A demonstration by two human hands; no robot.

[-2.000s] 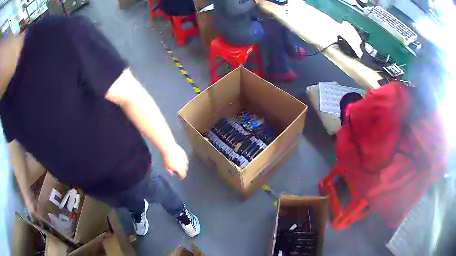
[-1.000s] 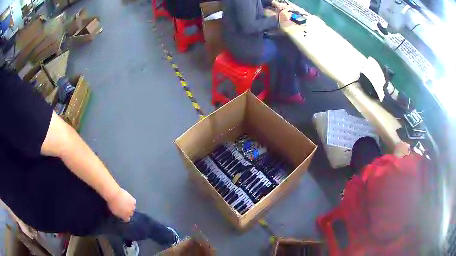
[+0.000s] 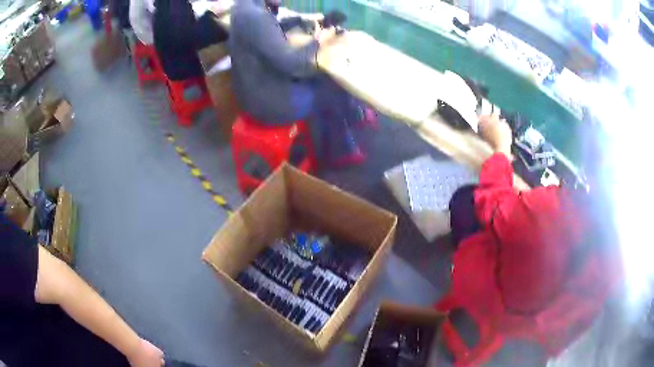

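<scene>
Neither of my hands is in the picture. Nearest in front of me, a large open cardboard carton (image 3: 351,308) stands on the grey floor. Tight rows of dark units (image 3: 294,283) with pale edges lie in its bottom, with small blue parts (image 3: 308,246) at the back of them. A smaller open carton (image 3: 435,326) with dark parts inside stands just beyond its lower right corner, cut off by the lower edge.
A person in black stands at lower left. A person in red sits at right on a red stool (image 3: 470,344), near a white pocketed tray (image 3: 437,185). Others sit on red stools along the tan boards (image 3: 391,72) and green bench. Cartons (image 3: 63,222) stand at left.
The view has turned, so the large carton sits lower and further left, and the person in black is mostly out at lower left. The person in red now has an arm raised at the bench.
</scene>
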